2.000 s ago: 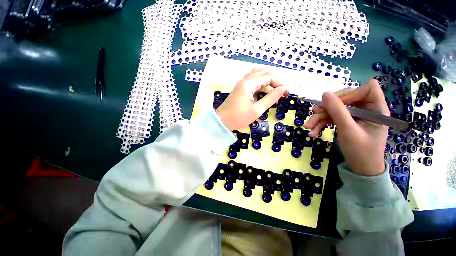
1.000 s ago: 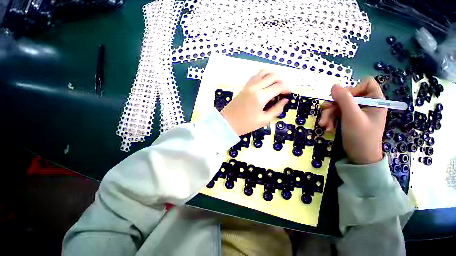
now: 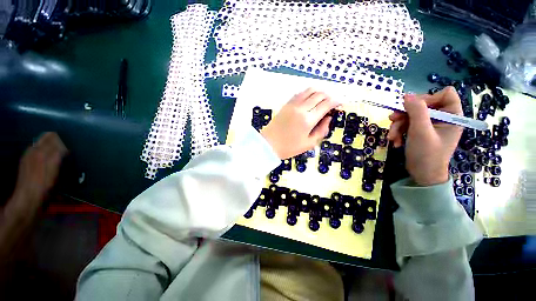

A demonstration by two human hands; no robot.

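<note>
My right hand (image 3: 432,138) holds the silver-white tweezers (image 3: 455,119), their tip pointing left over the top edge of the pale yellow work sheet (image 3: 305,238). My left hand (image 3: 298,124) rests over the upper rows of black housings (image 3: 349,157), fingers curled near one housing; whether it grips anything is hidden. Another row of black housings (image 3: 314,208) lies along the lower part of the sheet. A few round black parts with ring-like faces (image 3: 371,132) lie at the upper right of the sheet, between my hands.
White punched strips (image 3: 317,35) lie beyond the sheet, with crossed strips (image 3: 182,100) at left. Dark spare tweezers (image 3: 121,88) lie further left. Loose round black parts (image 3: 479,156) and a second sheet (image 3: 511,206) are right. Another person's blurred hand (image 3: 41,167) is at far left.
My right hand and the tweezers have moved slightly up and right, uncovering round parts on the sheet. Another person's hand has appeared at far left. My left hand has barely moved.
</note>
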